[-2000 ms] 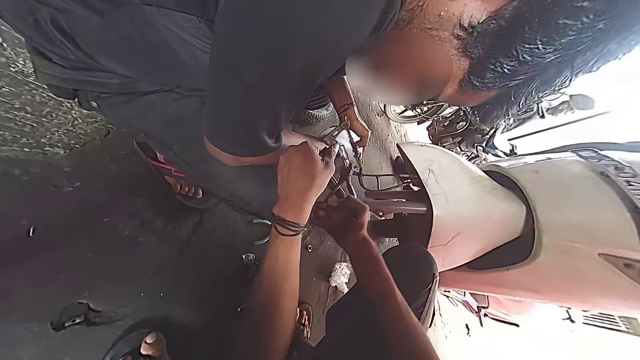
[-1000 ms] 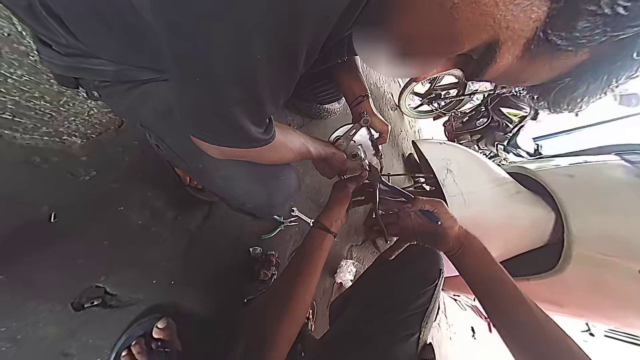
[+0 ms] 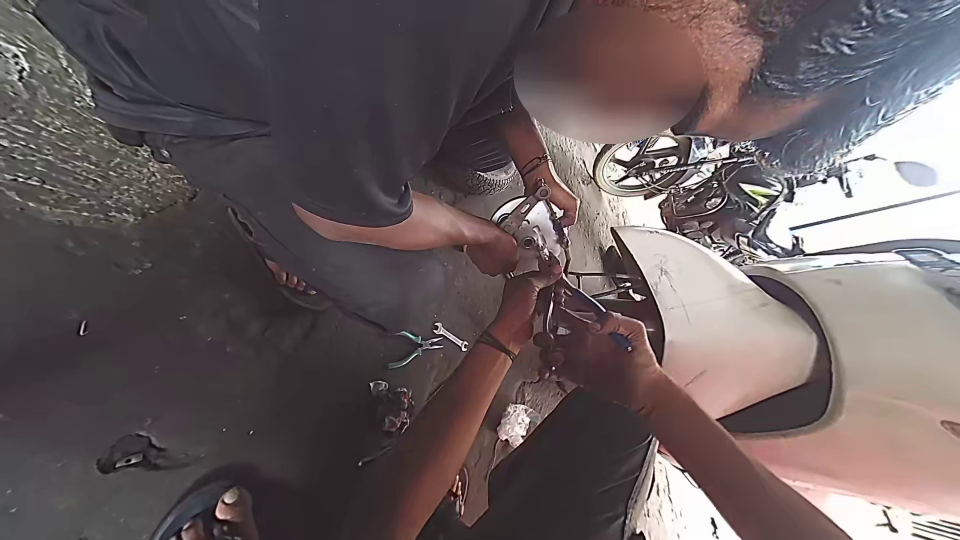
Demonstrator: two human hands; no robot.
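My right hand (image 3: 607, 356) is closed on a pair of blue-handled pliers (image 3: 589, 301), whose jaws end close to a round metal wheel hub part (image 3: 529, 241). My left hand (image 3: 525, 304) is at the lower edge of that part, its fingertips pinching a small piece at the part's lever; the piece itself is mostly hidden. A co-worker's two hands hold the hub part, one at its left side (image 3: 495, 253) and one behind it (image 3: 556, 199). To the right stands the scooter's pale front fender (image 3: 735, 322).
Green-handled pliers (image 3: 409, 349) and an open-end wrench (image 3: 451, 337) lie on the ground left of my forearm. A crumpled clear plastic bag (image 3: 516, 424) is near my knee. A parked motorcycle (image 3: 720, 184) stands behind. The co-worker's sandalled foot (image 3: 289, 281) is at left.
Two seconds ago my hands were close together at the part. My right hand has since moved right, and the blue-handled pliers now show in it. The hub part is more exposed.
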